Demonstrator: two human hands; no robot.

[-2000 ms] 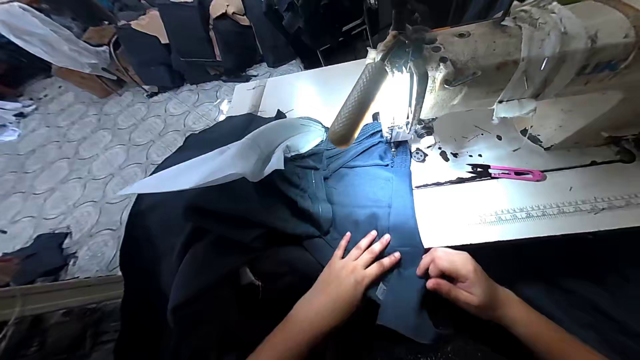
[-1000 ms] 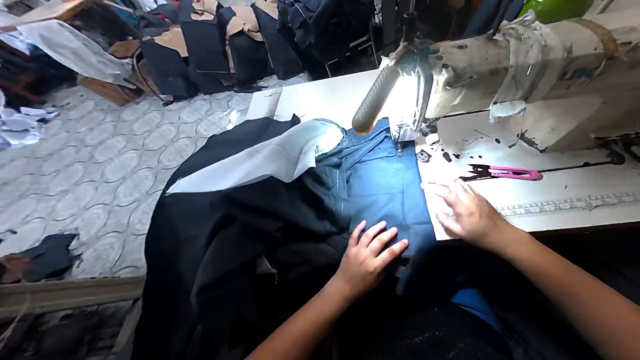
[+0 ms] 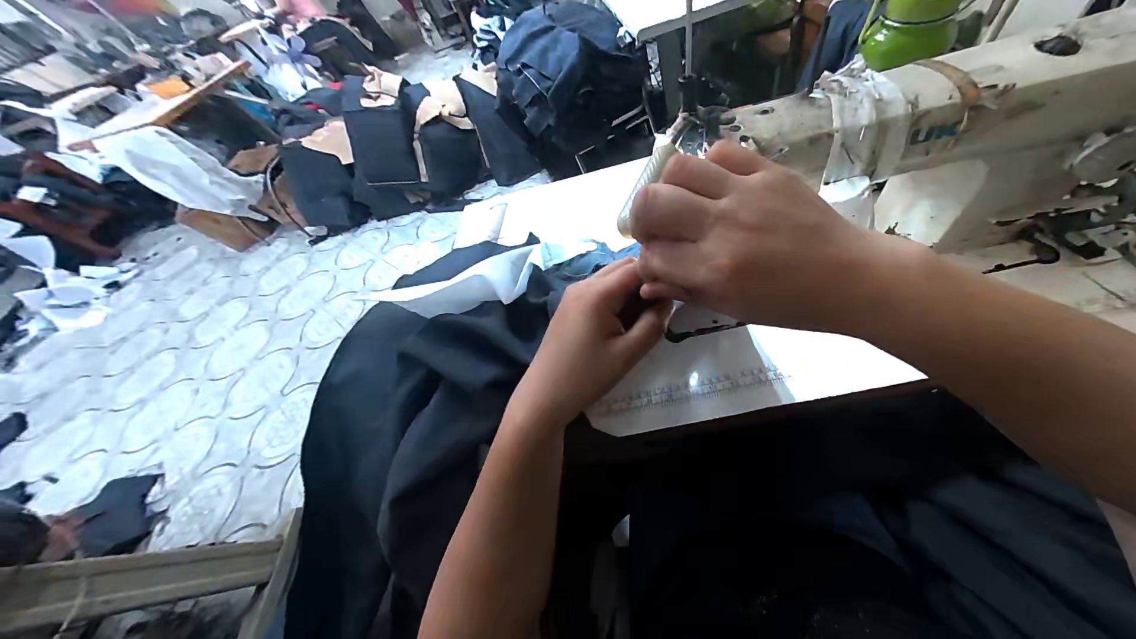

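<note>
My right hand (image 3: 737, 235), its fingers curled, is in front of the needle area of the sewing machine (image 3: 967, 115), beside a ribbed pale handle (image 3: 652, 182). Just below and left of it, my left hand (image 3: 595, 333) has its thumb and fingers drawn together at the edge of the dark garment (image 3: 444, 390). The fingertips of both hands meet or nearly meet; what is between them is hidden. A white cloth piece (image 3: 479, 286) lies over the garment, with bluish fabric (image 3: 590, 257) beyond the left hand. The garment hangs off the left side of the machine table.
A ruler scale (image 3: 701, 388) lies along the front of the white tabletop (image 3: 852, 364). A green container (image 3: 910, 35) stands behind the machine arm. Dark fabric pieces (image 3: 382, 142) are piled across the tiled floor (image 3: 213, 355), and a wooden rail (image 3: 142, 572) is at lower left.
Both hands have moved from the blue part of the garment up toward the needle area. The blue part no longer lies spread at the table's front. The view has shifted.
</note>
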